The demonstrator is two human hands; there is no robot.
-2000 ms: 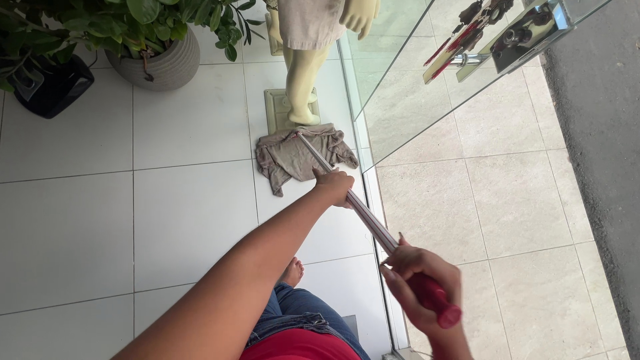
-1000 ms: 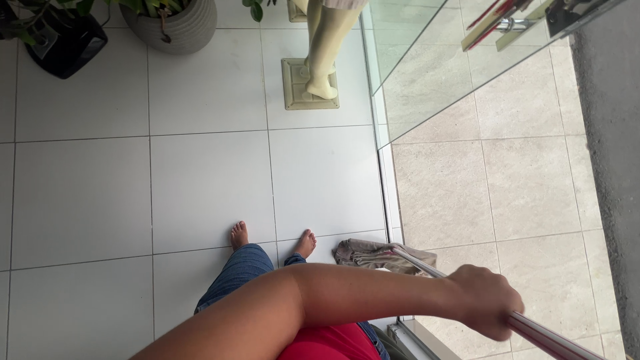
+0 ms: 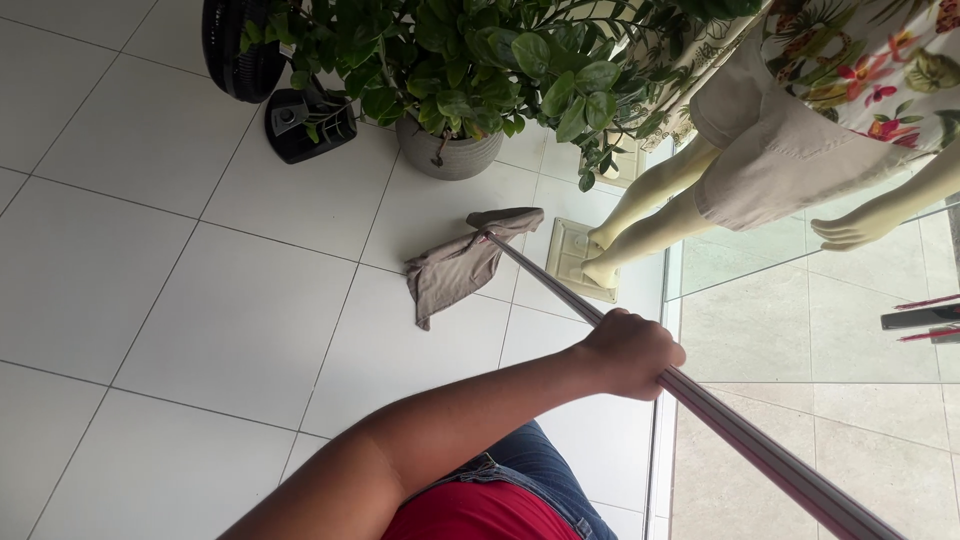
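Note:
My left hand [image 3: 634, 354] is closed around a long metal pole [image 3: 750, 427], which slants from the lower right up to the floor. At the pole's far end a grey-brown cloth [image 3: 457, 274] is draped over the mop head and lies on the white floor tiles [image 3: 232, 315]. The cloth is to the left of the mannequin's square base [image 3: 577, 259] and below the plant pot, apart from both. My right hand is out of view; the pole's upper end runs off the lower right edge.
A grey ribbed pot [image 3: 450, 154] with a leafy plant [image 3: 480, 67] stands beyond the cloth, beside a black fan [image 3: 241, 49]. A mannequin [image 3: 667, 214] in shorts and a flowered shirt stands at the right. Next to it is a glass panel [image 3: 757, 259], with beige tiles beyond.
The cloth-covered mop head has moved from beside the glass panel's lower track to the floor near the plant pot. My left hand still grips the pole. My right hand, seen earliest, is out of view.

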